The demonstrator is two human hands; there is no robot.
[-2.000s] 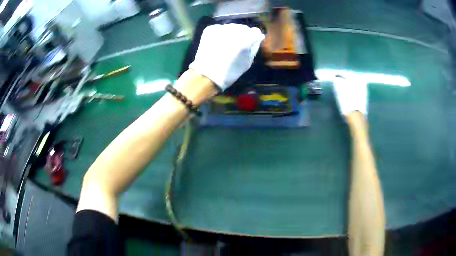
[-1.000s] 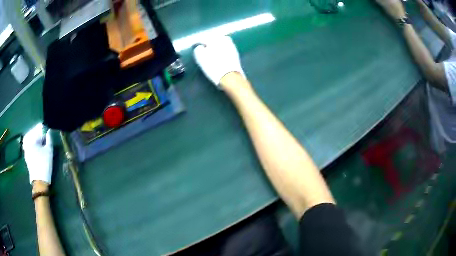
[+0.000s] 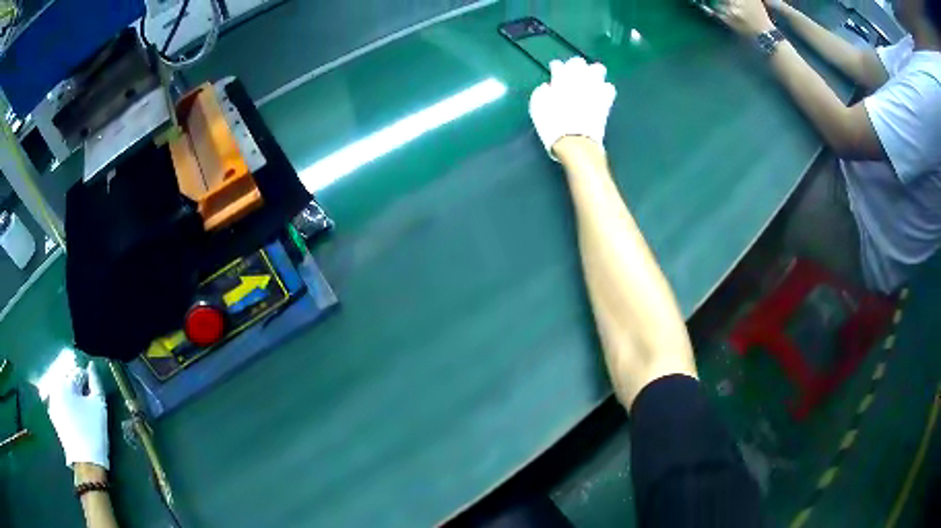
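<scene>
A thin black phone frame (image 3: 524, 28) with an open centre lies on the green belt at the top. My right hand (image 3: 574, 101), in a white glove, is at its near end. The fingertips cover that end, so a grip cannot be told. My left hand (image 3: 77, 415), also gloved, is on the belt left of the press, fingers apart, with nothing seen in it. The press shows a black cloth cover (image 3: 129, 248), an orange-brown fixture (image 3: 215, 165) and a red button (image 3: 204, 324).
A hose (image 3: 144, 438) runs down beside the press. Part of another dark frame (image 3: 12, 418) shows at the left edge. Another person's arm (image 3: 815, 98) is over the belt at upper right. A red stool (image 3: 810, 335) stands on the floor beyond the belt edge.
The view has shifted, with the press lower and further left. My right hand has moved away from the press to the phone frame. My left hand stays beside the press's left side.
</scene>
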